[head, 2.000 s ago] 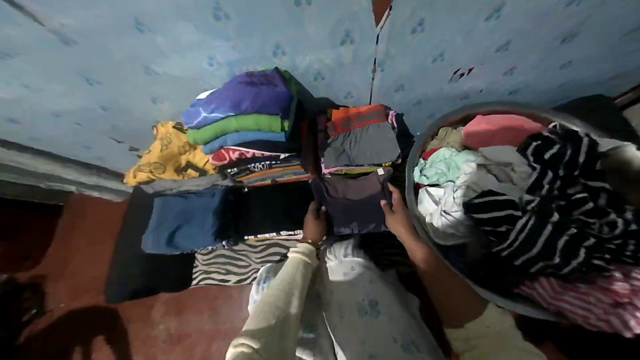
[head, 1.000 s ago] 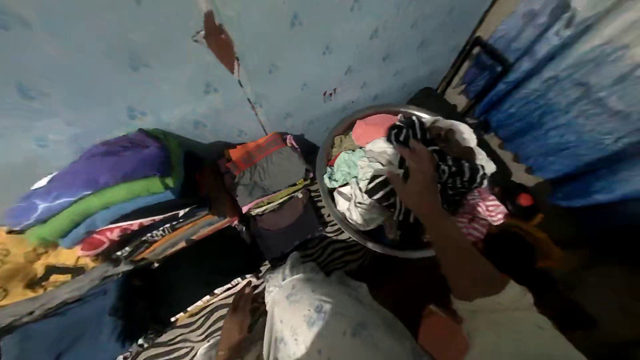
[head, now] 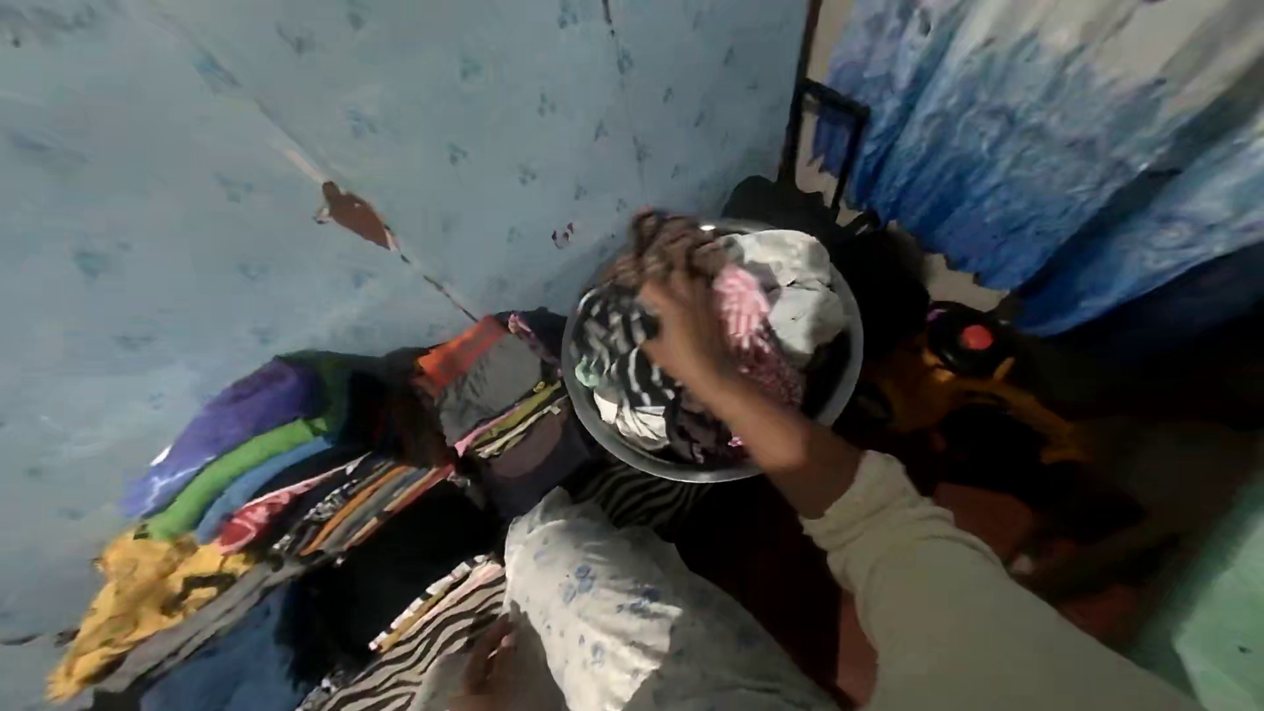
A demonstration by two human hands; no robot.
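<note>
My right hand (head: 686, 321) is inside a round metal basin (head: 716, 472), at a bunched brown cloth (head: 671, 242); the fingers are blurred against it. Around it in the basin lie a black-and-white striped garment (head: 622, 346), a pink striped cloth (head: 743, 306) and white cloths (head: 790, 262). My left hand (head: 489, 657) rests low by my lap, partly hidden, beside a zebra-striped cloth (head: 434, 642). Left of the basin is a stack of folded clothes with a grey garment (head: 494, 385) and a dark folded garment (head: 538, 459).
Further left stands a stack with a purple garment (head: 247, 415) and a green one (head: 242, 469), beside a yellow cloth (head: 148, 602). A patterned blue wall (head: 474, 128) rises behind. A blue-and-white curtain (head: 987, 148) hangs at right, above a dark object with a red knob (head: 976, 338).
The view has swung right. My hands have left the dark folded garment, my right hand reaching into the basin. The striped garment there has shifted left, and brown cloth now shows at the back.
</note>
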